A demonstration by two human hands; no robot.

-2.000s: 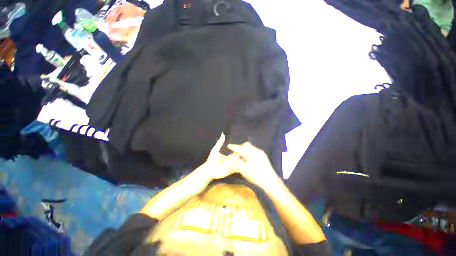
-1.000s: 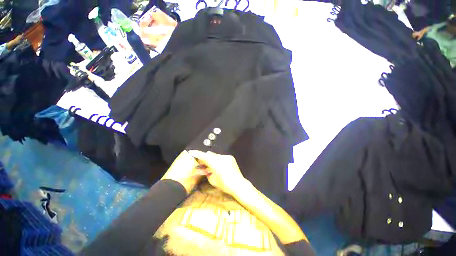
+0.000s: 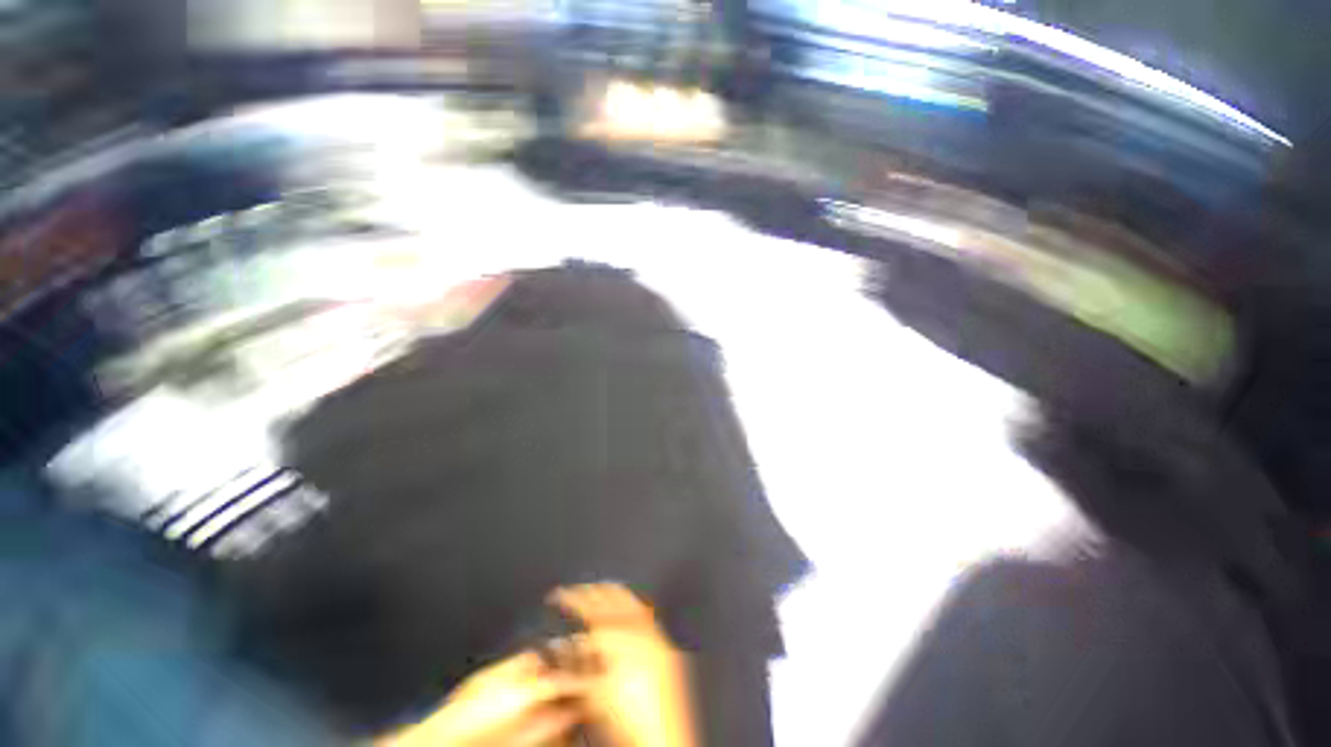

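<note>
A black jacket (image 3: 540,423) lies spread on the white-covered table, its collar end away from me. The view is strongly blurred. My left hand (image 3: 504,701) and my right hand (image 3: 625,657) are close together over the jacket's near part, low in the picture. Both are cut off by the bottom edge. Small dark and pale spots show between the fingers, but blur hides what they are and whether the fingers grip the cloth.
Another black garment (image 3: 1080,657) lies at the lower right, and dark garments (image 3: 1007,350) line the table's right side. The white table cover (image 3: 832,394) shows between. Dark hanger hooks (image 3: 234,504) stick out at left. Blurred items lie upper left; blue floor (image 3: 117,642) shows lower left.
The view has tilted up and blurred, so the far room now shows. The jacket and my hands sit lower in the picture. The cuff buttons seen before no longer show clearly.
</note>
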